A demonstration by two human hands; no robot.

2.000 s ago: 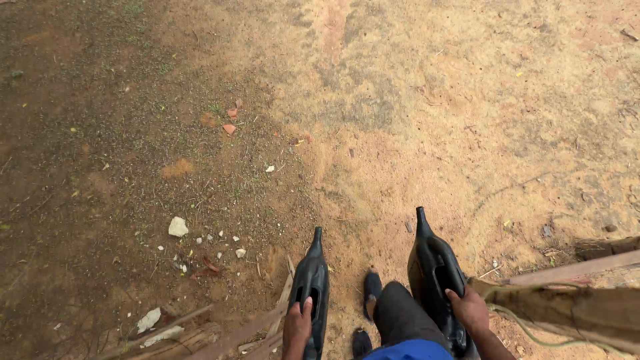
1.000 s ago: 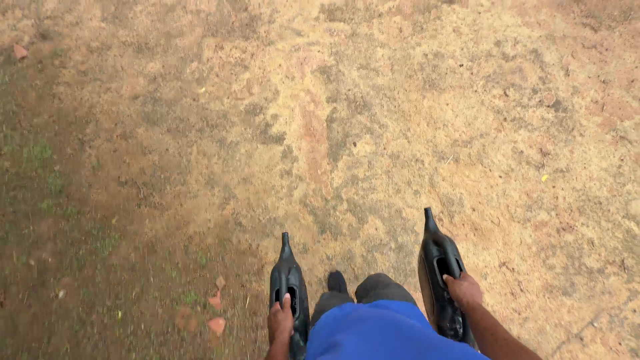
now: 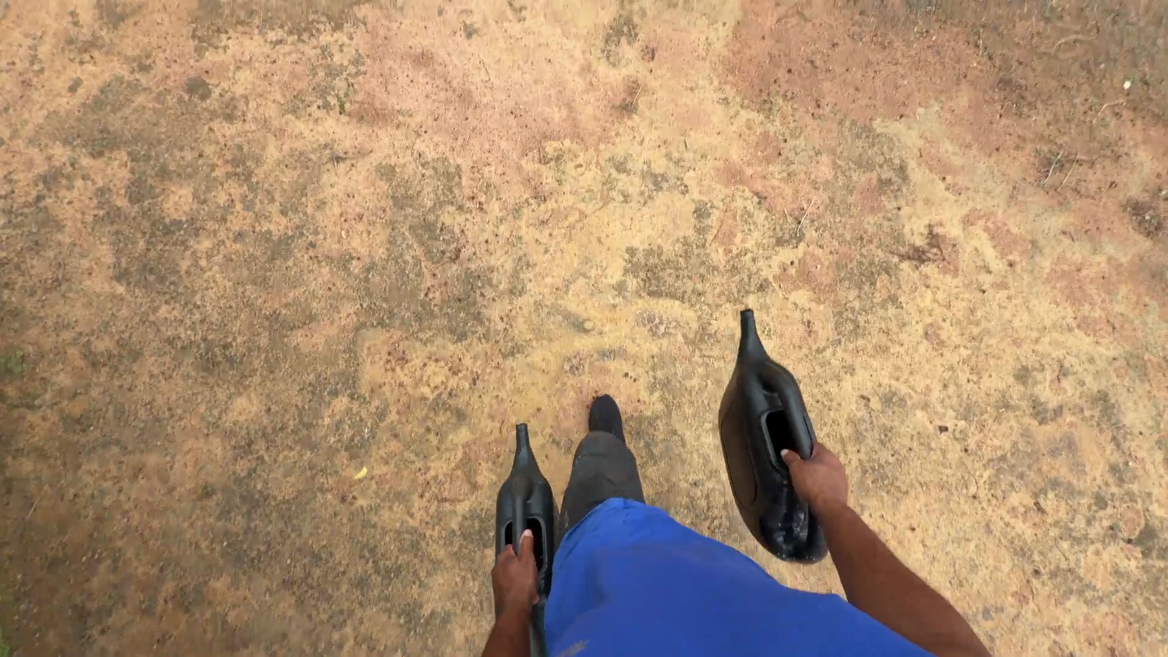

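Two black plastic watering cans with narrow spouts hang at my sides, spouts facing forward. My left hand (image 3: 516,577) is closed around the handle of the left watering can (image 3: 525,484), beside my dark trouser leg. Out to the right, my right hand (image 3: 817,479) grips the handle of the right watering can (image 3: 746,438), which is held a little away from my body. The rear part of the left can is partly hidden by my hand and blue shirt (image 3: 675,584). Whether either can holds water cannot be seen.
Bare, patchy ground (image 3: 547,228) of yellow and reddish soil spreads ahead. One dark shoe (image 3: 606,418) shows in front of me. A small yellow leaf (image 3: 360,474) lies to the left, and thin twigs are scattered at the upper right.
The view has moved over the ground; the stones, wooden poles and reddish fragments seen earlier are out of sight. Both hands still hold the cans, and the right one has swung forward.
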